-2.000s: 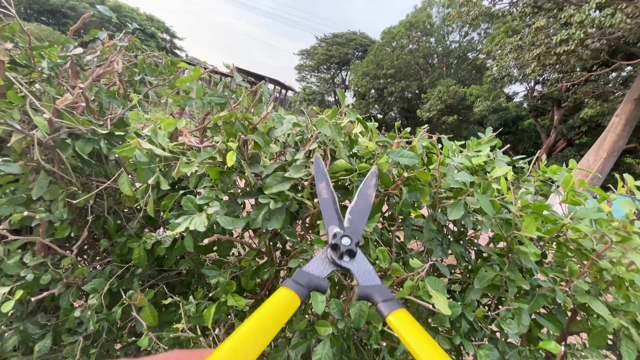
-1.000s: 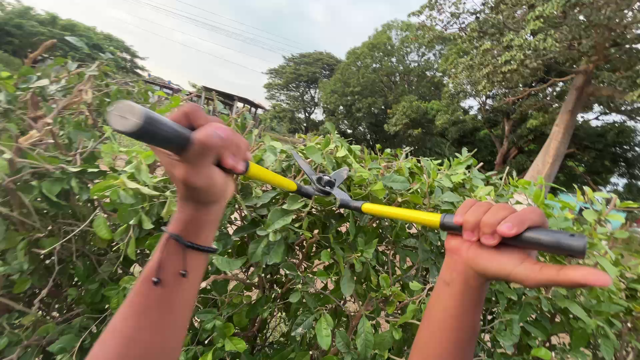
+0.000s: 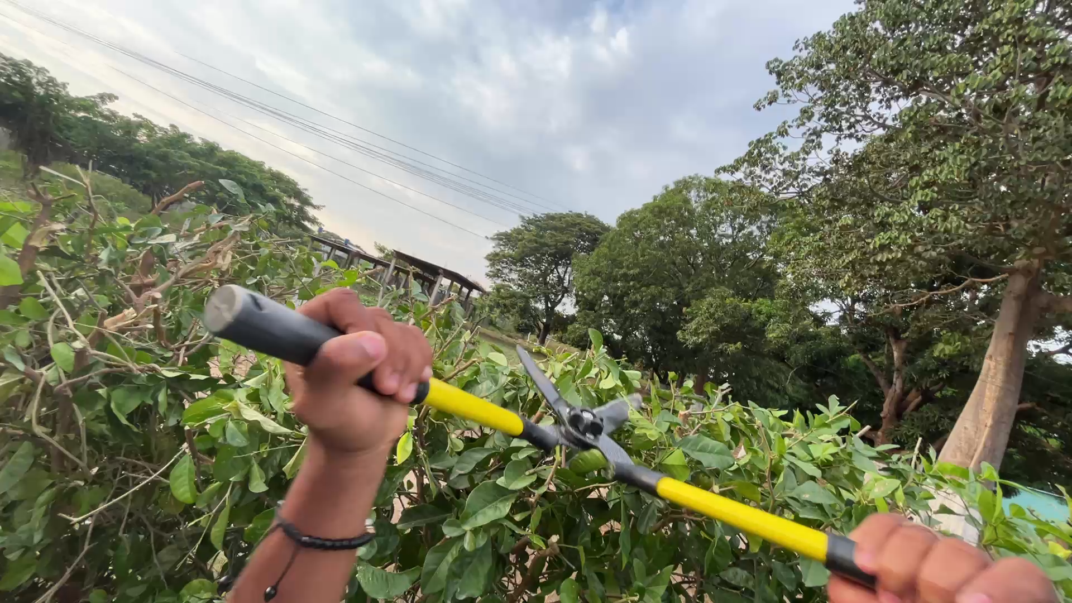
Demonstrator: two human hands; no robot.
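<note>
A pair of hedge shears (image 3: 584, 425) with yellow handle tubes and black grips spans the middle of the view, its blades spread apart at the top of the leafy hedge (image 3: 486, 511). My left hand (image 3: 356, 368) is closed around one black grip, whose grey end sticks out to the left; a dark cord bracelet is on that wrist. At the lower right, my right hand (image 3: 942, 565) wraps the other grip, partly cut off by the frame edge. The far blade is blurred against the leaves.
Cut and bare twigs (image 3: 180, 280) stick up from the hedge at left. Behind it stand a roofed open structure (image 3: 427, 272), leafy trees (image 3: 678, 276) and a thick pale trunk (image 3: 992, 377) at right. Overhead wires (image 3: 335, 134) cross the sky.
Two seconds ago the blades were nearer together and pointed up; now they are spread, with the handles wide apart. Since one second ago, my right hand has moved lower in view. The view has tilted upward.
</note>
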